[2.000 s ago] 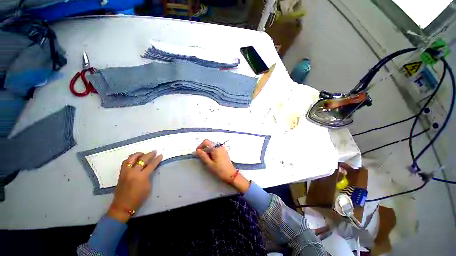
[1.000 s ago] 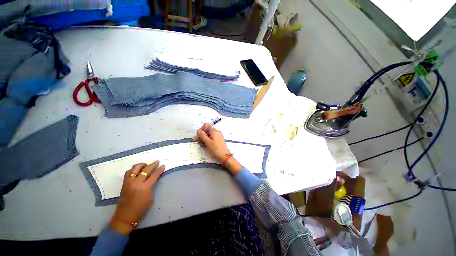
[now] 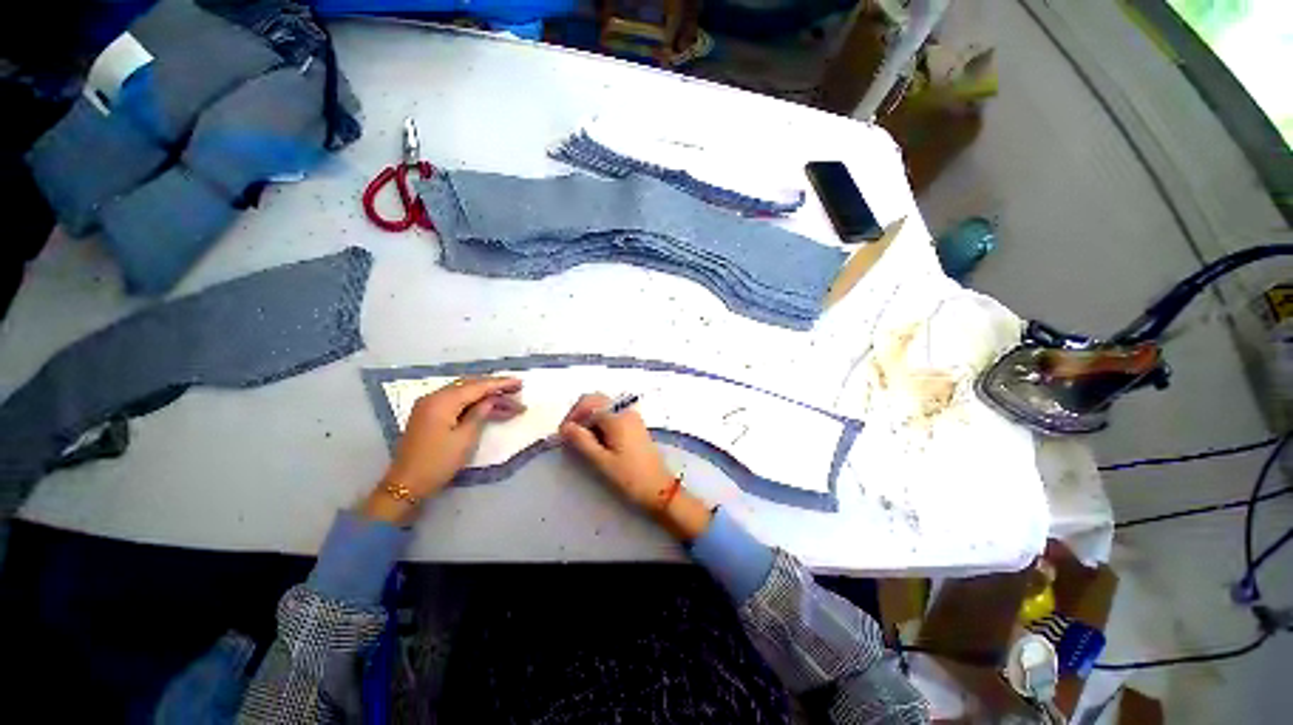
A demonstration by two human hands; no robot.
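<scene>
A stiff white curved paper pattern (image 3: 681, 412) lies on a grey-blue cut piece (image 3: 837, 489), whose dark border shows around it. My left hand (image 3: 451, 432) rests on the left part of the pattern, fingers bent and pressed down, with nothing seen in it. My right hand (image 3: 613, 442) holds a thin marking pen (image 3: 623, 404) at the pattern's lower curved edge, near its middle. The pen's tip is hidden under my fingers.
Beyond lie a stack of cut pieces (image 3: 624, 227), red-handled scissors (image 3: 401, 196), a strip pile (image 3: 695, 181) and a phone (image 3: 842, 201). Unmarked cut pieces (image 3: 213, 329) and fabric bundles (image 3: 213, 121) are left, a steam iron (image 3: 1071, 375) right.
My right hand has moved from the pattern's upper edge to its lower edge with the pen. My left hand has shifted on the pattern. The view has swung left, showing more of the bundles.
</scene>
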